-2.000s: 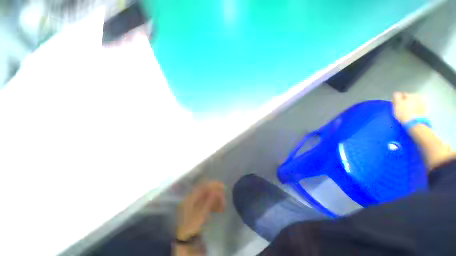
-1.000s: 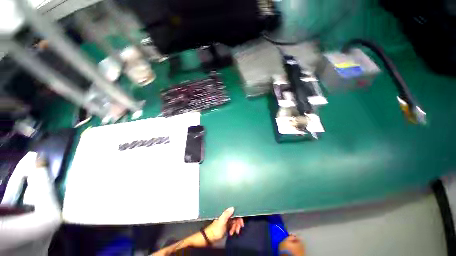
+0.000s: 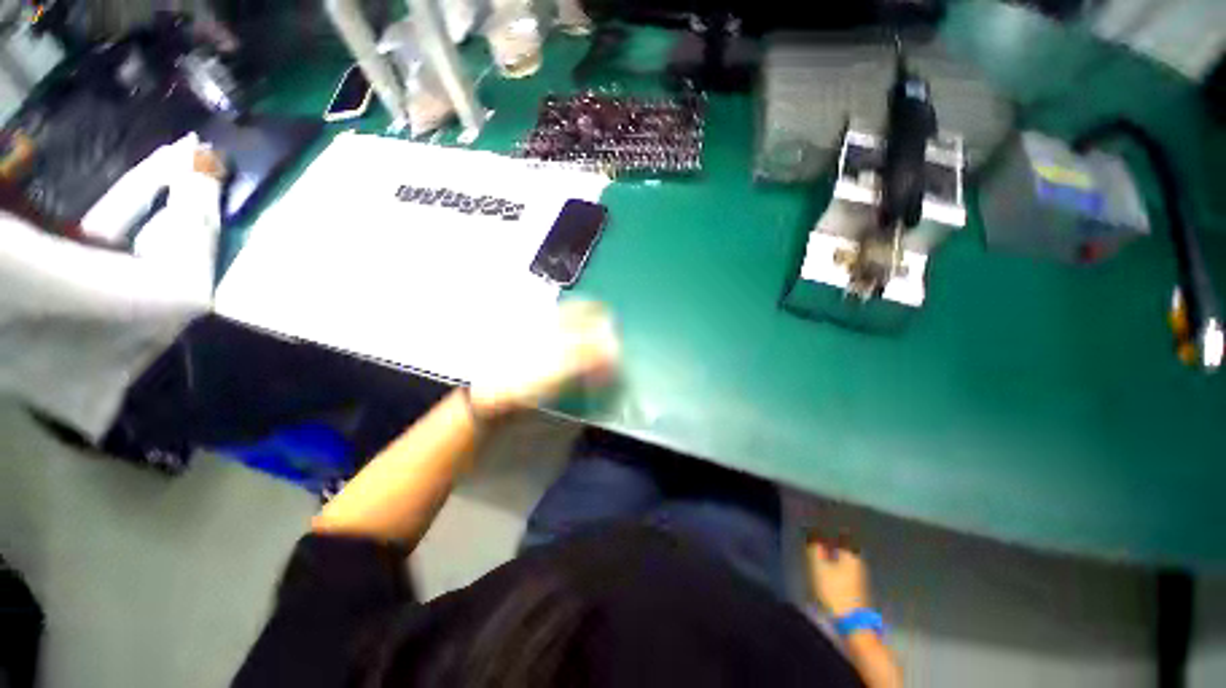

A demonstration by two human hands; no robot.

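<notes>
My left hand point(image 3: 581, 352), blurred, is over the right edge of the white sheet point(image 3: 363, 282), near the bench's front edge; whether it holds anything cannot be told. My right hand point(image 3: 840, 575), with a blue wristband, is low beyond the bench's front edge, beside my lap; its grip is unclear. A black smartphone point(image 3: 570, 242) lies across the sheet's right border. A row of small dark parts point(image 3: 460, 202) lies on the sheet. A dark tray of small reddish-brown parts point(image 3: 612, 132) is behind it.
A black cylinder point(image 3: 909, 148) stands on a small metal fixture on the green mat point(image 3: 713, 309), with clear trays behind. A grey box point(image 3: 1062, 195) and a black cable point(image 3: 1183, 229) are at the right. Another person's white sleeve point(image 3: 148, 255) is at the left, and another phone point(image 3: 348, 94) behind.
The view has turned from the blue stool to the bench, and the stool is now hidden beneath me. My left hand has moved from the bench edge up over the sheet.
</notes>
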